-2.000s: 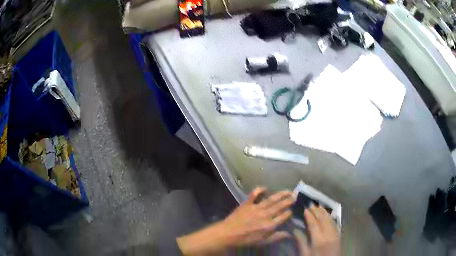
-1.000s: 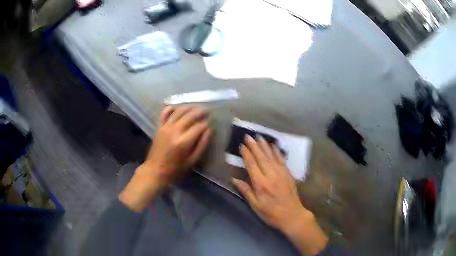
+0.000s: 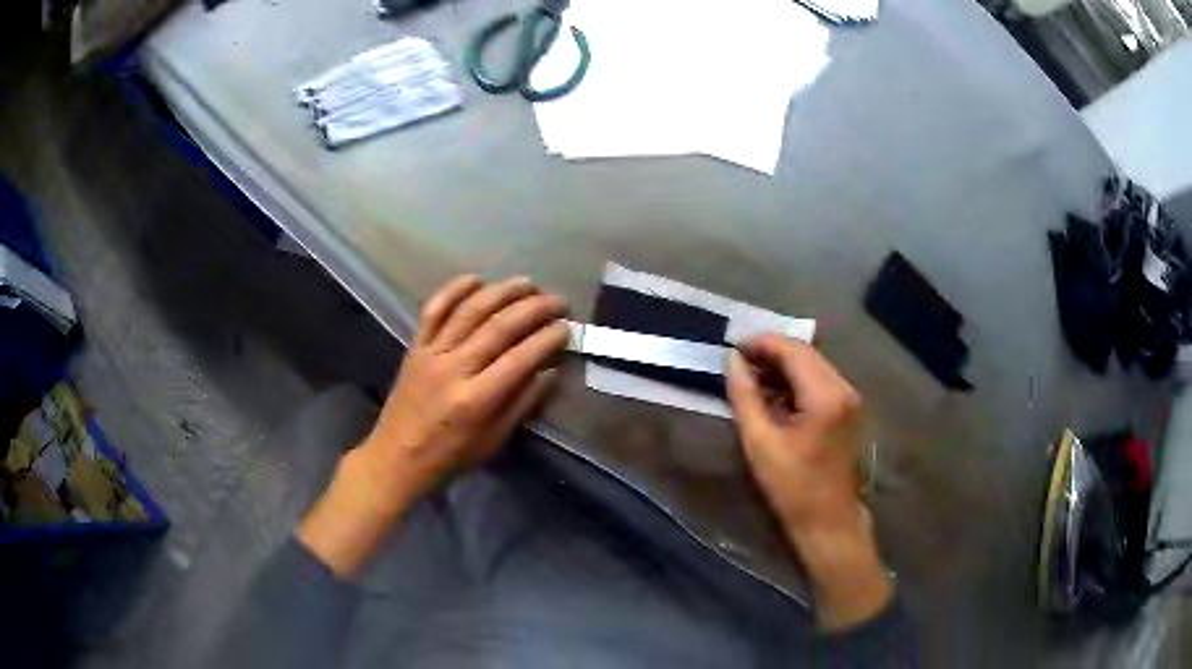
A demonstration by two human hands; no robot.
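Note:
The pressing template (image 3: 654, 349), a narrow pale strip, lies lengthwise across the black fabric piece (image 3: 660, 316). That piece lies on a white interfacing piece (image 3: 771, 324), whose edges show around it. My left hand (image 3: 484, 373) holds the template's left end, just past the cloth's left edge. My right hand (image 3: 800, 412) pinches the template's right end between thumb and fingers, over the white piece. The right hand covers part of the white piece's lower right.
Scissors (image 3: 529, 52) and white sheets (image 3: 680, 85) lie beyond the hands, folded strips (image 3: 382, 92) at upper left. A stack of black pieces (image 3: 919, 320) lies right. Dark cloth bundles (image 3: 1111, 288) and the iron (image 3: 1078, 523) are at far right.
The template, lying beyond the cloth before, is now held on the black piece by both hands. My right hand has moved from flat on the cloth to the template's right end.

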